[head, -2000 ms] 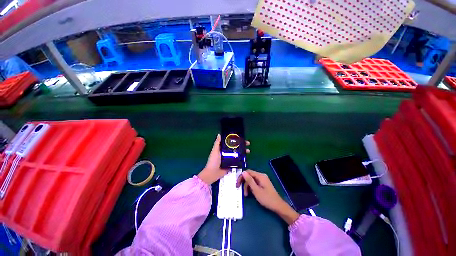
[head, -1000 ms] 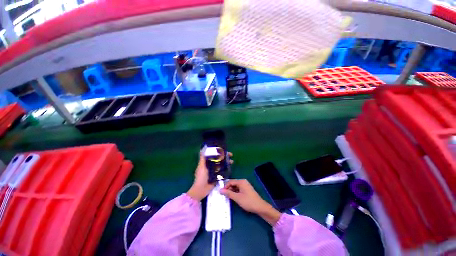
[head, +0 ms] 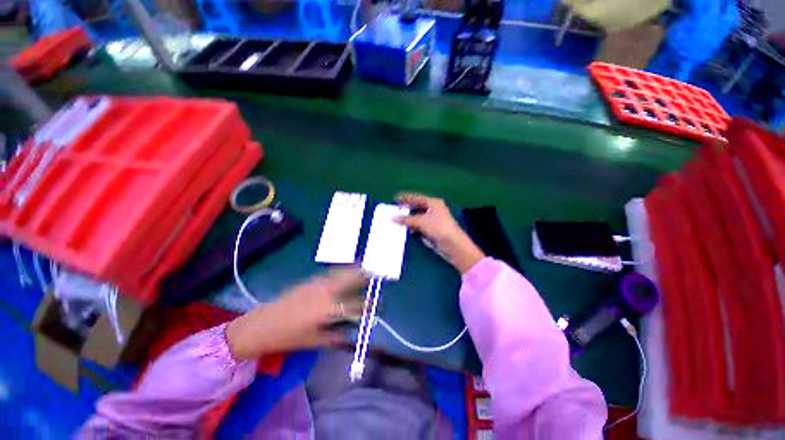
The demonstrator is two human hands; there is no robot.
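Observation:
A white power bank [head: 385, 243] is at centre over the bench, its two short white built-in cables [head: 366, 331] pointing towards me. My right hand [head: 435, 228] grips its far right corner. My left hand [head: 301, 314] is blurred beside the cables, near the power bank's near end; I cannot tell whether it holds anything. The test phone [head: 343, 228], its face white, lies just left of the power bank, apart from it. A loose white charging cable [head: 422, 348] curves from near my left hand to under my right sleeve.
Red blister trays are stacked left [head: 129, 180] and right [head: 710, 284]. A tape roll [head: 252, 195], second phone [head: 491, 236], phone on power bank [head: 575, 239] and purple handheld device [head: 637, 294] lie around. A black compartment tray [head: 275, 64] and blue-and-white machine [head: 394, 47] stand at the far edge.
The phone has left my left hand and lies beside the power bank, its dark screen with glowing ring now white. My left hand has moved back towards me. The view has tilted down.

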